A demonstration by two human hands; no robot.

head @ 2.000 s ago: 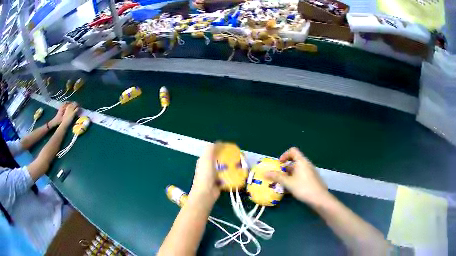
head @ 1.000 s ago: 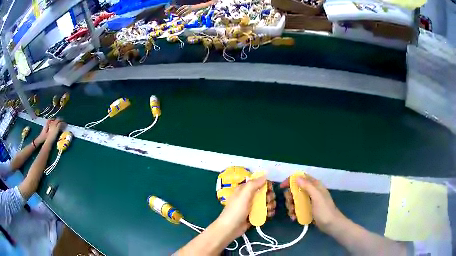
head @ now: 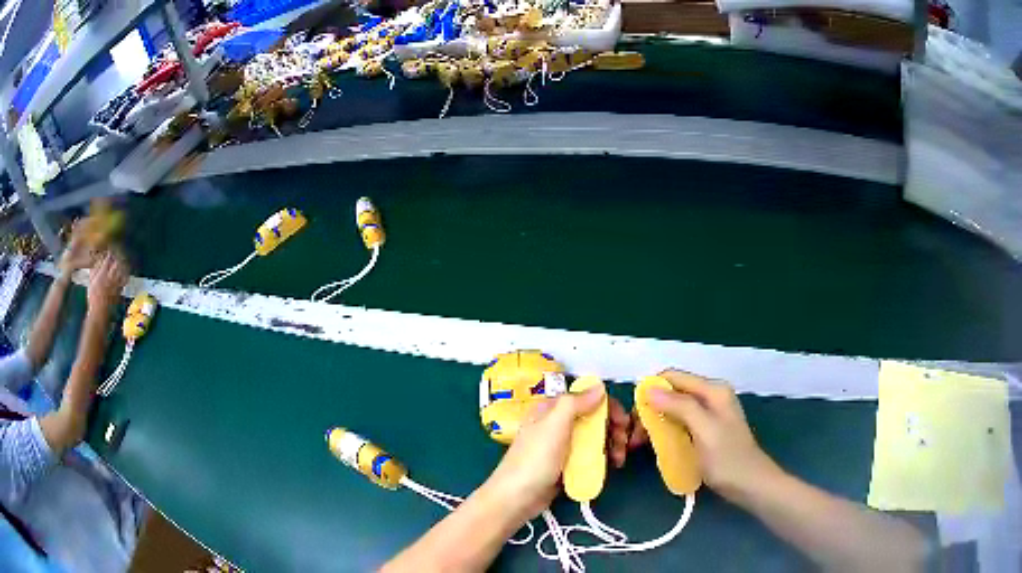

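My left hand (head: 540, 448) holds a yellow oblong corded unit (head: 586, 442) upright, its plain yellow side towards me. My right hand (head: 712, 431) holds a second plain yellow oblong unit (head: 670, 439), tilted, with the thumb near its top. White cords (head: 644, 546) hang from the lower ends of both and lie on the green bench. A round yellow unit (head: 513, 392) with blue and white patches lies just behind and left of my left hand, which partly hides it. A slim banded unit (head: 367, 457) lies further left with its cord running towards my left wrist.
A pale rail (head: 437, 339) divides the bench from the green belt (head: 672, 246), where two corded units (head: 279, 231) lie. Another person's hands (head: 101, 260) are at far left. A yellow sheet (head: 939, 437) lies at right. Heaped stock (head: 482, 67) lies across the line.
The round unit was let go on the bench, and each hand now holds an oblong unit. Since a second ago the units have moved slightly. The other person's hand has lifted a blurred yellow item.
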